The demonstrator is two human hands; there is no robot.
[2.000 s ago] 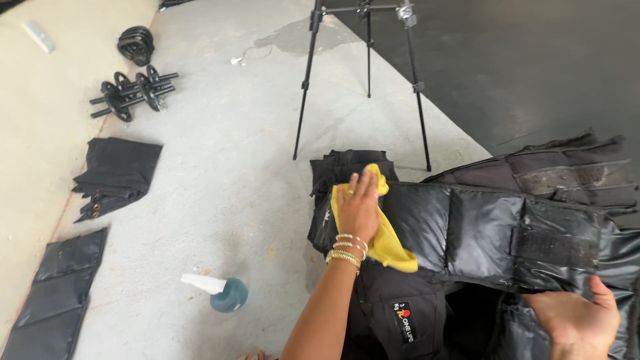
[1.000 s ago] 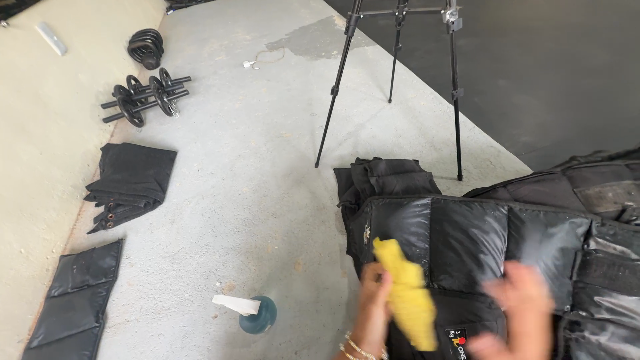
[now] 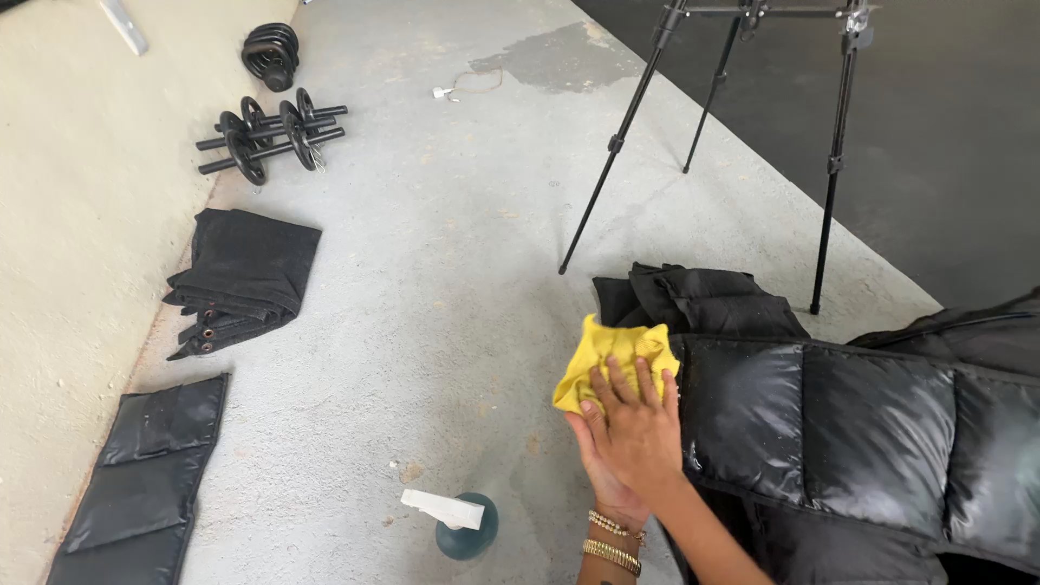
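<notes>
A yellow cloth (image 3: 621, 361) is held between my two hands, at the left end of a padded black panel. My left hand (image 3: 597, 467), with bracelets at the wrist, lies underneath, its fingers mostly hidden by the cloth and the other hand. On top, my right hand (image 3: 642, 426) presses the cloth with fingers spread. The shiny black quilted panel (image 3: 877, 431) stretches rightward from beside the hands, with whitish marks on its surface. Left of my hands, a teal spray bottle (image 3: 467, 532) with a white trigger head (image 3: 443, 510) stands on the floor.
Black tripod legs (image 3: 613, 146) stand beyond the folded black fabric (image 3: 715, 301). Along the left wall lie a smaller black padded panel (image 3: 142, 483), folded dark cloth (image 3: 252, 272), bars with weight plates (image 3: 272, 134) and a black coiled item (image 3: 270, 55). A thin cord (image 3: 479, 85) lies farther back.
Two seconds ago, my left hand wiped the panel's left end with the cloth while my right held its other side. My right hand has moved left from the panel onto the cloth, over my left hand.
</notes>
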